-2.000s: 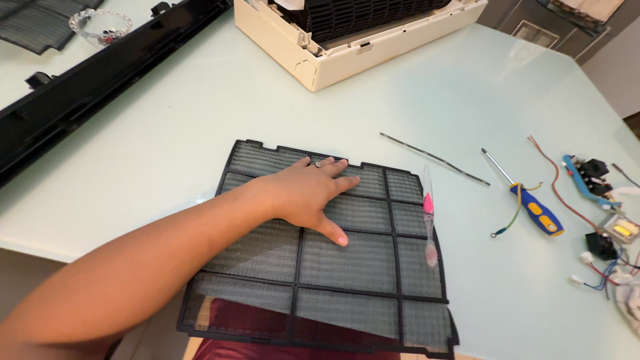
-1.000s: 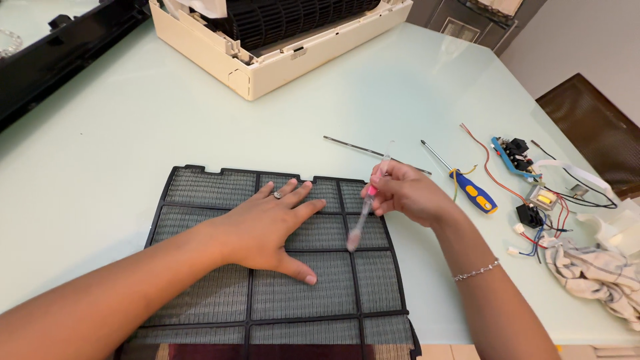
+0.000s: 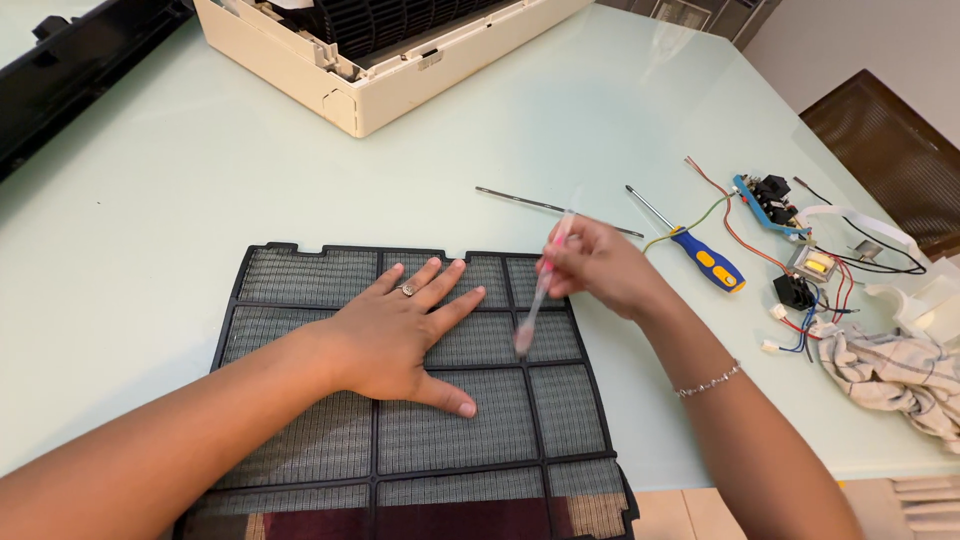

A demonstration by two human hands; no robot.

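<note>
A black-framed mesh air filter lies on the glass-topped table, its near edge reaching past the table's edge. My left hand rests flat on the mesh with fingers spread, a ring on one finger. My right hand grips a clear and pink toothbrush above the filter's right part. The brush head points down at the mesh near a frame rib; whether it touches is hard to tell, as it is blurred. Beyond the filter lies a thin dark strip, partly behind my right hand.
A blue and yellow screwdriver lies to the right, near a circuit board, a small transformer, wires and a checked cloth. An air conditioner's white housing stands at the back, a long black part at back left.
Two seconds ago the toothbrush lay on the filter's right side and my right hand was out of view; now that hand holds it. My left hand stays spread on the mesh. The view has shifted right.
</note>
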